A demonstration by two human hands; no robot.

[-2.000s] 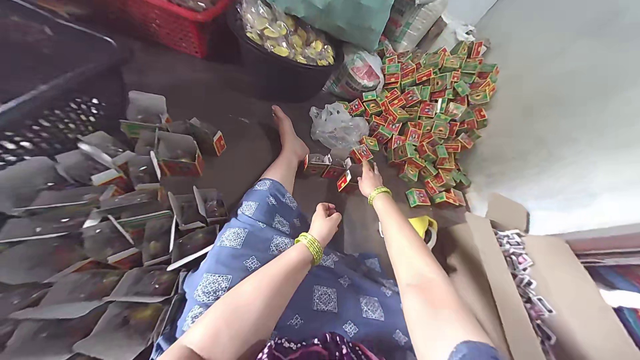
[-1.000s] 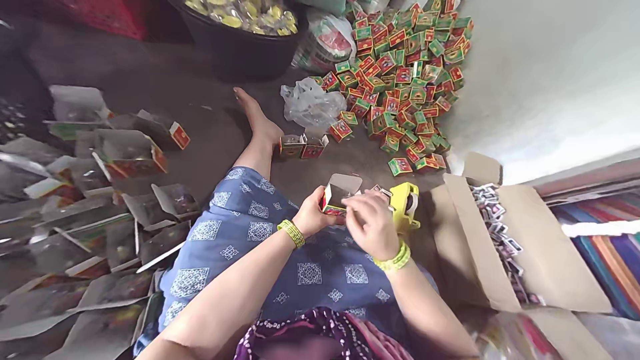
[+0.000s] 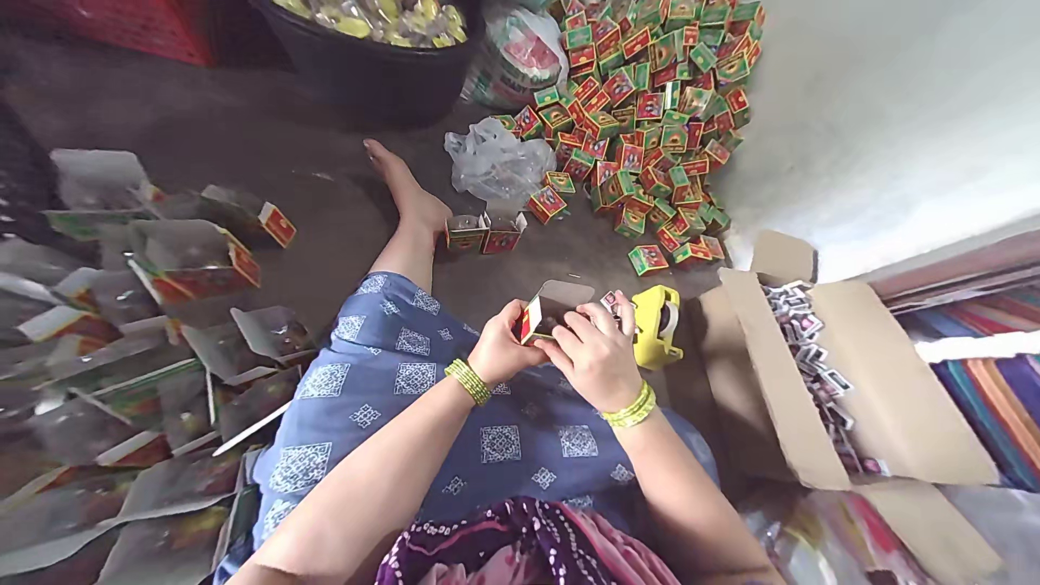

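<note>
My left hand grips a small open cardboard box by its left side, above my lap. The box's flap stands up at the back. My right hand is at the box's right edge, fingers bent over it, with a small printed piece between or beside its fingers. A yellow tape dispenser stands just right of that hand. Two small open boxes sit side by side near my foot, below a crumpled clear plastic bag.
A heap of small red and green boxes lies by the wall. At right, a carton holds many small printed pieces. Many open boxes crowd the left. A black tub of wrapped yellow items is at the back.
Two seconds ago my hands were apart, the right one near the small boxes by the plastic bag. Now both are at the open box above my lap. The view has shifted.
</note>
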